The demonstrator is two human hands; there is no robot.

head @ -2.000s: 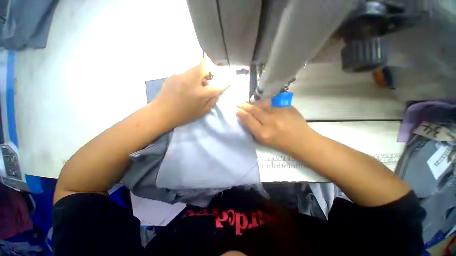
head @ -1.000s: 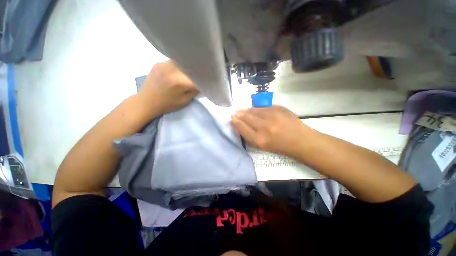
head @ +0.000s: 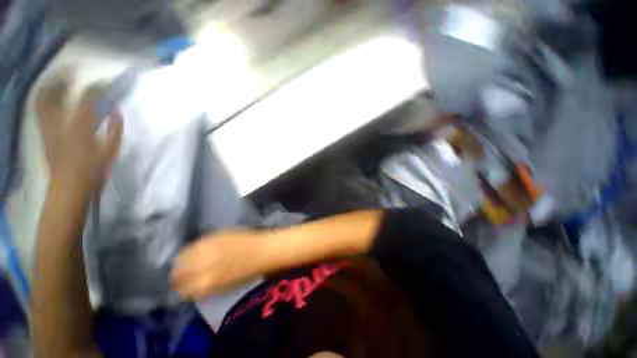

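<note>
The view is strongly blurred. The pale grey garment piece [head: 150, 168] lies at the left, with its darker grey part [head: 133, 269] hanging towards me. My left hand [head: 80, 129] is at the cloth's upper left edge, its fingers partly spread; whether it grips cloth is unclear. My right hand [head: 220, 264] is near the cloth's lower right side, its fingers curled and blurred; a hold cannot be made out. The blue knob [head: 173, 49] shows at the upper left beside bright glare. Needle and presser foot cannot be made out.
The table's front strip [head: 328, 105] runs slanted and overexposed across the middle. Heaped grey cloth bundles [head: 573, 133] fill the right side. A blurred orange and yellow item [head: 513, 196] lies among them. Blue material is below the cloth.
The view has swung to the right and tilted. My right hand has moved from beside the needle area down towards my body. My left hand's fingers are now more spread. The cloth appears farther left.
</note>
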